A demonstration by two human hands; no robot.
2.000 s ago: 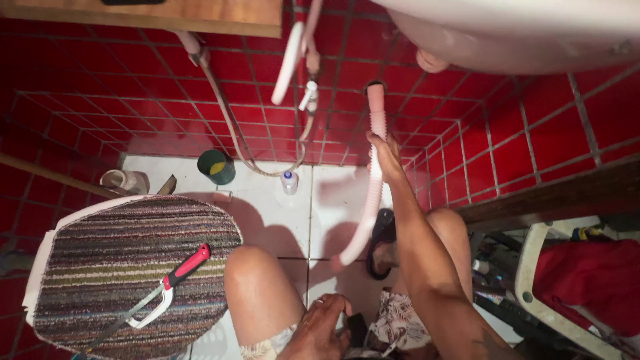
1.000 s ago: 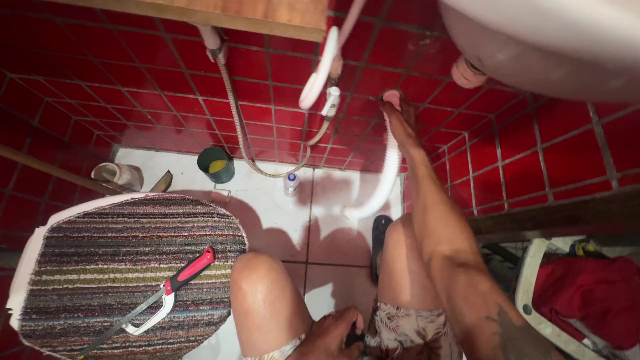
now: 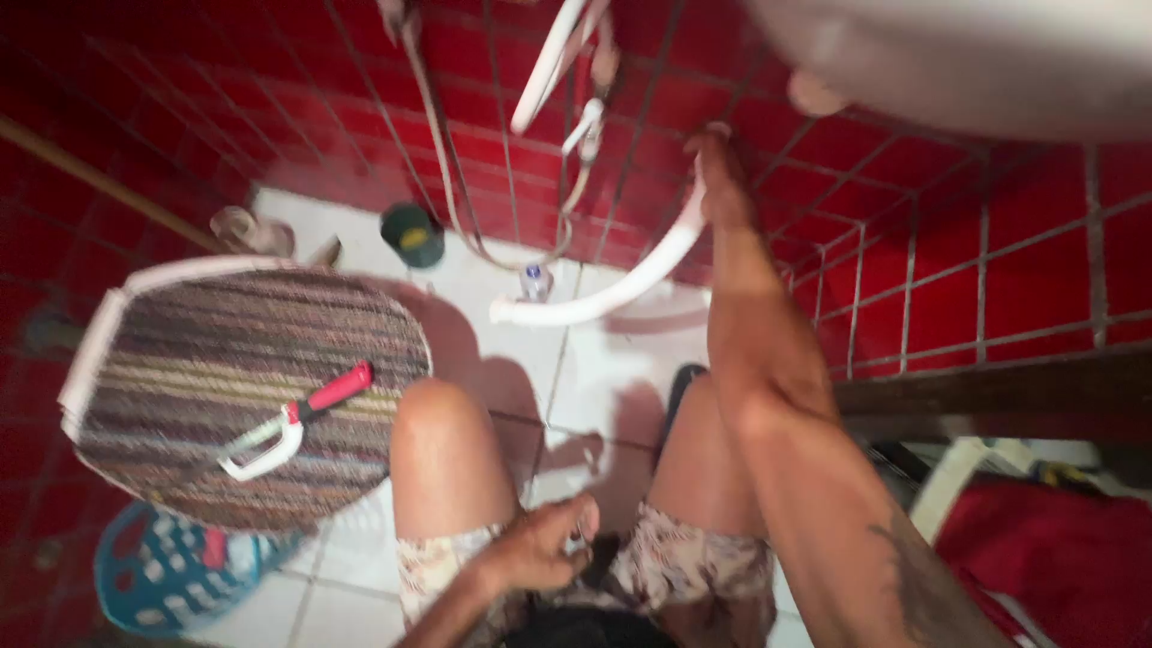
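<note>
My right hand (image 3: pixel 720 175) is closed around the upper end of a white corrugated drain hose (image 3: pixel 630 283) at the red tiled wall, below the white basin (image 3: pixel 954 67). The hose curves down and left, its free end beside a small bottle with a blue cap (image 3: pixel 535 283). Whether the upper end sits in the wall is hidden by the hand. My left hand (image 3: pixel 553 544) rests between my knees with curled fingers; something small may be in it, too blurred to tell. A hacksaw with a red and black handle (image 3: pixel 297 418) lies on the striped mat-covered lid at the left.
A flexible supply hose (image 3: pixel 441 153) and a small valve (image 3: pixel 589 130) hang on the wall. A dark green cup (image 3: pixel 412 236) stands on the white floor tiles. A blue plastic basket (image 3: pixel 171 576) is at lower left, and red cloth (image 3: pixel 1053 558) lies at right beside a dark ledge (image 3: pixel 999 391).
The hose's free end has swung left, toward the small bottle. My right hand, lower on the hose two seconds ago, is now at its upper end. The view has shifted, showing the blue basket.
</note>
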